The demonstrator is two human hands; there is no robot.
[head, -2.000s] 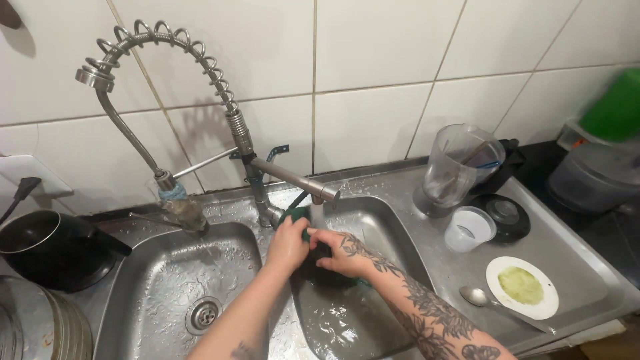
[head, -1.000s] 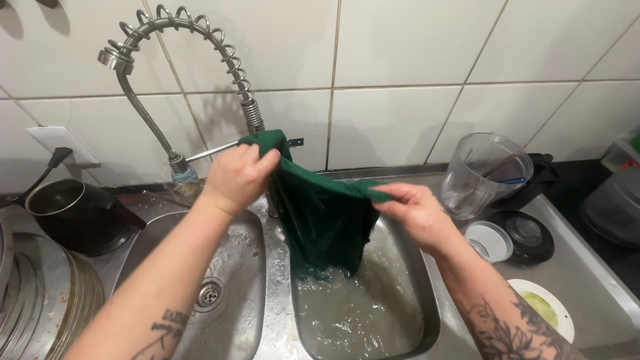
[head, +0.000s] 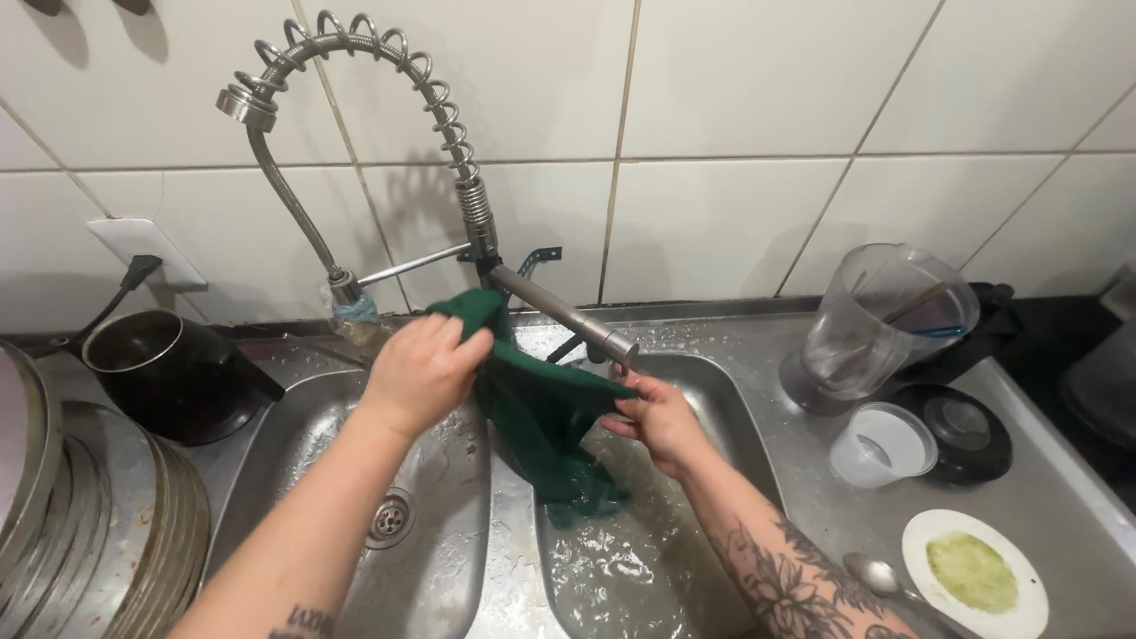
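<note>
A wet green cloth (head: pixel 541 413) hangs between my two hands over the divider and the right sink basin, its lower end dipping into cloudy water (head: pixel 621 568). My left hand (head: pixel 430 368) is closed around the cloth's upper left part, beside the faucet base. Pinched between the fingers of my right hand (head: pixel 652 417) is the cloth's right edge, just below the tip of the metal spout (head: pixel 612 342). The spring-coil faucet (head: pixel 470 209) stands behind the cloth, which hides its base.
The left basin (head: pixel 435 550) has a drain. A black mug-like pot (head: pixel 169 377) and stacked metal pans (head: pixel 115 524) stand left. On the right are a clear blender jar (head: pixel 879 328), plastic cup (head: pixel 883 444), black lid (head: pixel 963 430), spoon (head: pixel 874 572) and a white plate-like disc (head: pixel 914 532).
Two seconds ago my hands were together low at the right basin; a second ago they held the cloth spread apart. The cloth now hangs slacker and narrower, with my right hand near the spout.
</note>
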